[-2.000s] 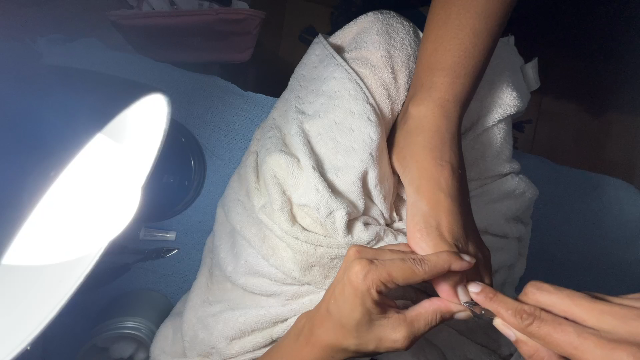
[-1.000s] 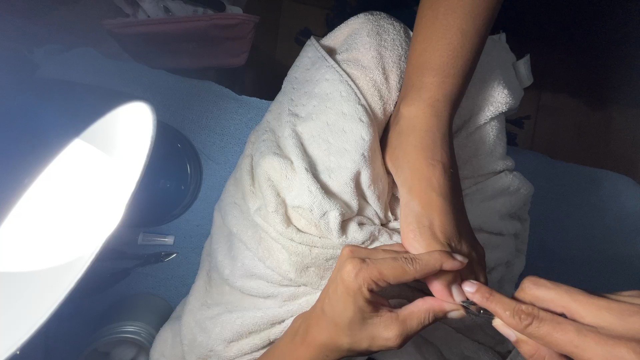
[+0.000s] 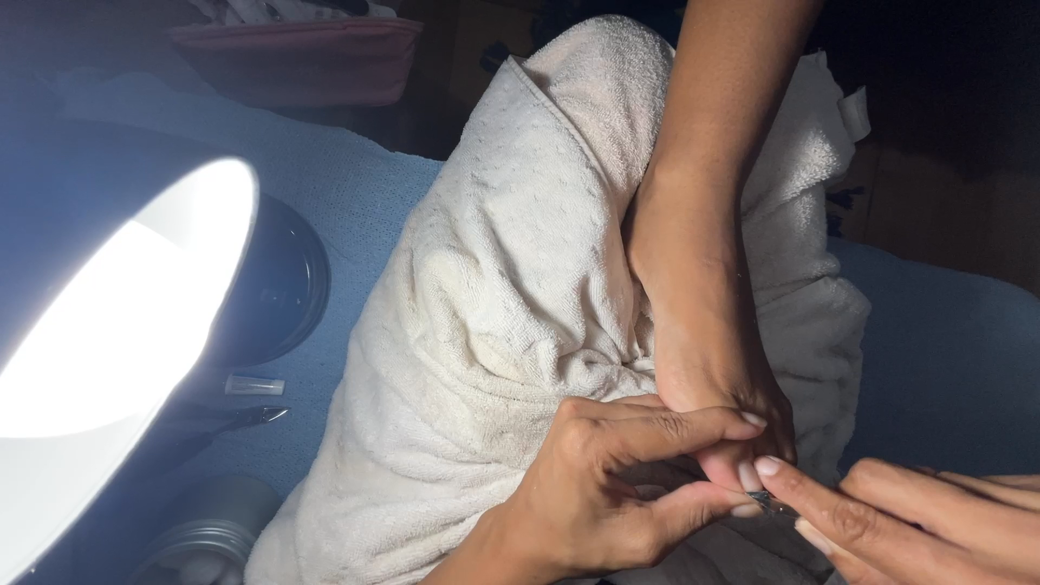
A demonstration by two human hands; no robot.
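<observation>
Another person's bare foot rests on a white terry towel. My left hand grips its big toe between thumb and index finger, with the toenail facing the camera. From the right, my right hand holds a small metal tool between index finger and thumb, its tip at the toenail's edge. Most of the tool is hidden by my fingers, so its exact kind cannot be told.
A bright lamp fills the left side. On the blue towel lie cuticle nippers, a small clear plastic piece, a dark round dish and a lidless jar. A pink fabric basket stands behind.
</observation>
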